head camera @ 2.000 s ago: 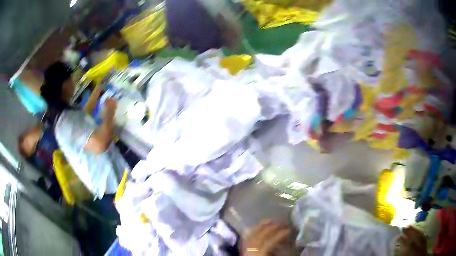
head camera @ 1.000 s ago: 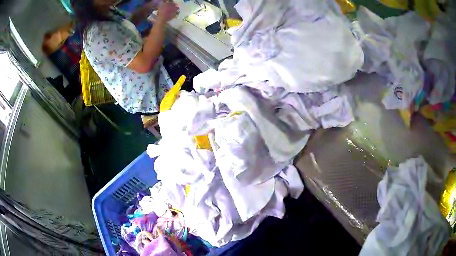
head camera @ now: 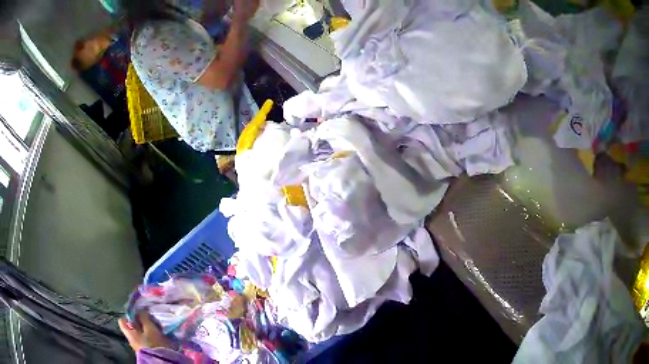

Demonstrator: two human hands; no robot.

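Note:
My left hand (head camera: 144, 334), with a purple sleeve, is at the lower left, partly cut off by the bottom edge. It grips the left side of a crumpled multicoloured cloth bundle (head camera: 186, 307) at the blue plastic basket (head camera: 192, 249). A large heap of white garment panels (head camera: 356, 213) with some yellow pieces hangs over the table edge beside the basket. My right hand is not in view. A small brownish patch within the coloured cloth is too blurred to identify.
The pale table (head camera: 491, 242) slopes across the right. Another white panel (head camera: 587, 298) lies at the lower right beside a bright yellow piece (head camera: 642, 284). A person (head camera: 188, 78) sits at the upper left by a yellow slatted chair or basket (head camera: 146, 110).
The view has swung left and down from the work area to the basket. My left hand has come into view at the lower left, gripping coloured cloth, which now sits higher and wider over the basket.

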